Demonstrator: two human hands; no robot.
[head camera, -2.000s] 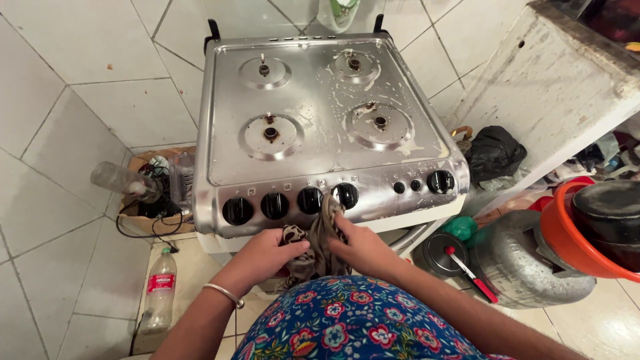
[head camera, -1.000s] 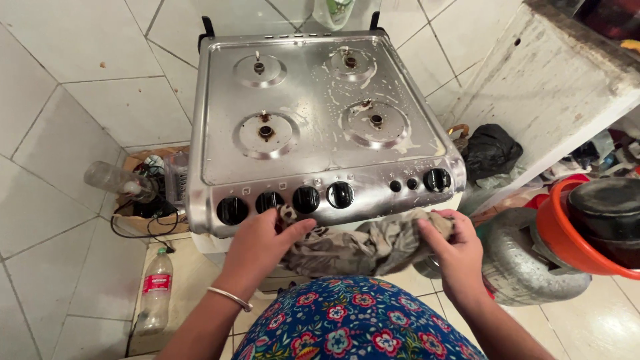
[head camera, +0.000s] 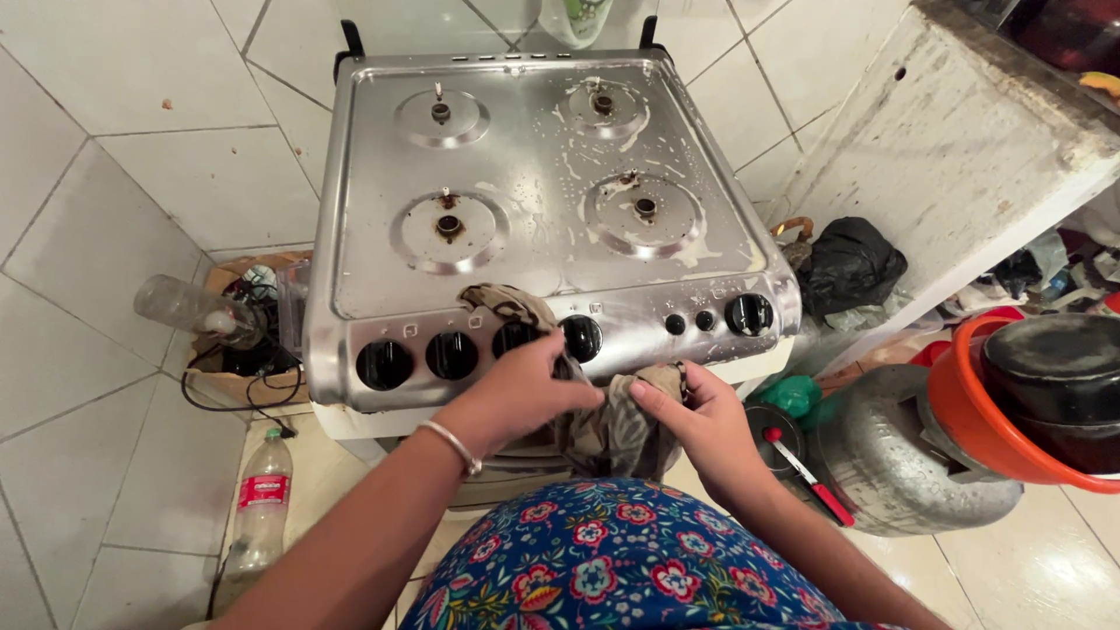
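A patterned brown and beige cloth (head camera: 612, 424) hangs in front of the gas stove's front panel. My left hand (head camera: 525, 381) grips one part of it, and an end of the cloth lies over the panel's edge near the middle black knobs. My right hand (head camera: 700, 407) pinches another part at the right. The steel stovetop (head camera: 516, 184) has its burners bare of caps and grates. Whitish foam and droplets cover mostly its right half, with brown stains around the burner openings. A black knob (head camera: 581, 338) sits just above the cloth.
A cardboard box (head camera: 254, 385) with cables and a plastic jar stands left of the stove, near a plastic bottle (head camera: 262, 507). To the right are a gas cylinder (head camera: 901, 455), an orange basin (head camera: 971, 420) holding dark pots, a black plastic bag (head camera: 853, 262) and a worn white counter side (head camera: 901, 131).
The cloth was bunched between both hands, then stretched wide between them. Now the hands are closer together, and one end of the cloth rests on the knob panel.
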